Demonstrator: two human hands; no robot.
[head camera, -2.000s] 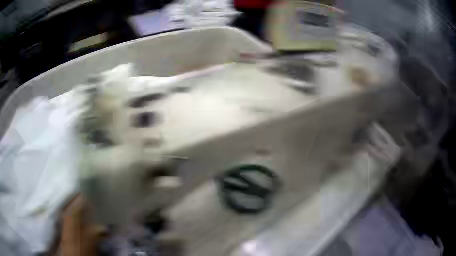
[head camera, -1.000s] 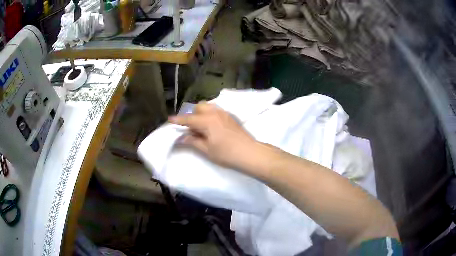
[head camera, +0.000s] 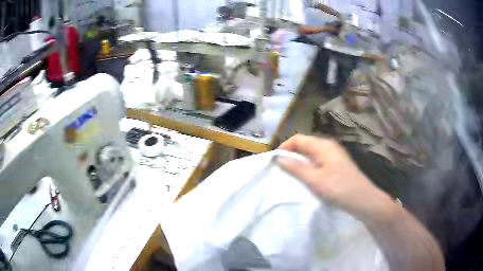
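A white garment piece (head camera: 238, 206) hangs in front of me at lower centre, right of the sewing machine. My right hand (head camera: 323, 169) pinches its upper edge between thumb and fingers. The lower part of the cloth runs out of the picture. My left hand is not in view. The off-white sewing machine (head camera: 58, 137) with blue letters stands at the left. Scissors with dark green handles (head camera: 52, 238) lie under its arm, with a small red tool (head camera: 54, 198) behind them. The picture is somewhat blurred.
A white roll (head camera: 151, 144) lies on the table end beyond the machine. Behind it, another table (head camera: 238, 142) holds a dark phone-like object (head camera: 234, 115), a yellow bottle (head camera: 205, 91) and white cloth. Brownish fabric heaps (head camera: 365, 116) lie at right. Another person's arm (head camera: 316, 29) shows at the top.
The view has swung from the machine table to the right side and then tilted up. My right hand, earlier over the white cloth, now holds its edge raised.
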